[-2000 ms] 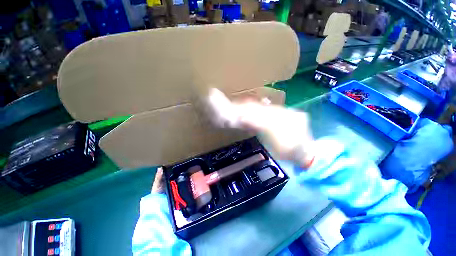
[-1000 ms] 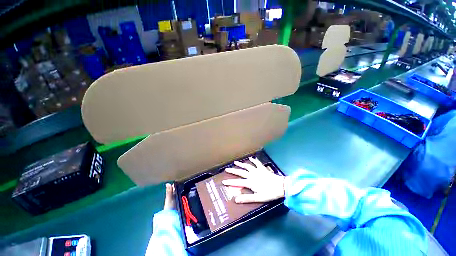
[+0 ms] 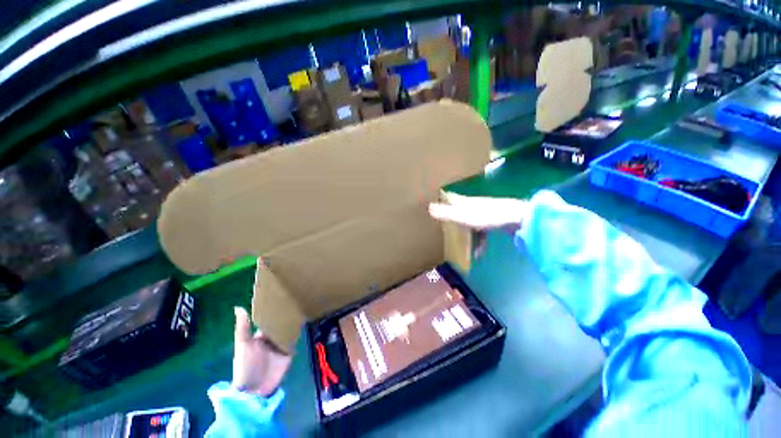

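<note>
The open retail box [image 3: 415,381] lies on the green worktop in front of me, black outside. A reddish-brown user manual [image 3: 407,329] lies flat on its contents, with red cable pieces [image 3: 325,366] at the left inside. The brown box lid [image 3: 342,192] stands up at the back, its side flaps bent inward. My left hand [image 3: 257,358] is at the left side flap, fingers up and apart from the box's contents. My right hand [image 3: 479,212] touches the right side flap with extended fingers. Neither hand grasps an object.
A closed black box [image 3: 128,332] is on the conveyor at the left. Part of a scale [image 3: 157,423] shows at the bottom left. A blue parts bin [image 3: 676,190] with black and red items is at the right. Another open box [image 3: 582,137] stands on the conveyor behind.
My right hand has left the manual, now lying flat in the box, and moved up to the right flap. My left hand has moved to the left flap. Both side flaps are now bent inward.
</note>
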